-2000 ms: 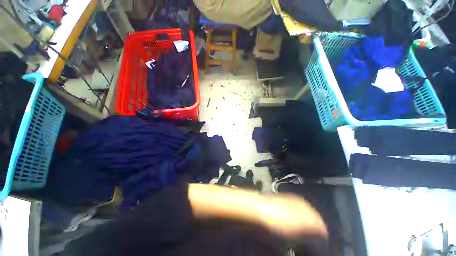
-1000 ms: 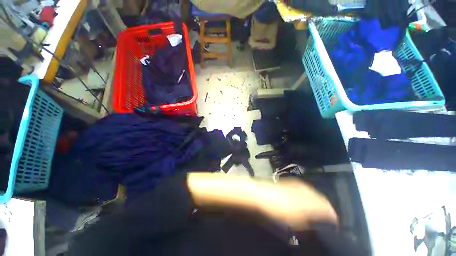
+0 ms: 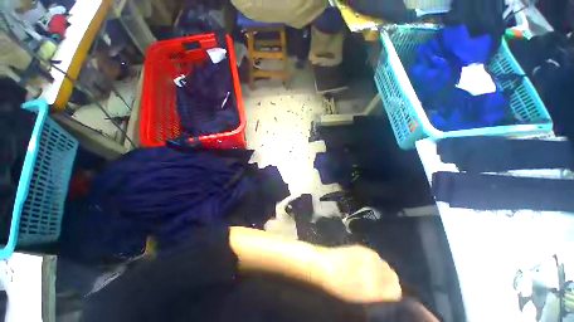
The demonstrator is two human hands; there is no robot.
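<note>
My left hand [image 3: 371, 277] shows at the bottom centre, with the bare forearm coming from a dark sleeve on the left. It is blurred, its fingers look bent, and I cannot tell what it holds. A small blurred part of my right hand [image 3: 418, 312] shows at the bottom edge, mostly cut off. Dark cloth lies around and below the hands. A narrow dark piece [image 3: 303, 207] shows against the pale floor beyond my left forearm. Two dark strips [image 3: 503, 191] lie side by side on the white table [image 3: 497, 251] at the right.
A crumpled navy cloth pile [image 3: 170, 188] lies at the left. A red basket [image 3: 148, 100] stands behind it, a turquoise basket [image 3: 25, 188] at the far left. Another turquoise basket [image 3: 409, 113] with royal-blue cloth stands at the right. A wooden stool [image 3: 267, 63] is farther back.
My left hand has shifted slightly left and down. Part of my right hand now shows at the bottom edge. The narrow dark piece by the floor has changed shape and place.
</note>
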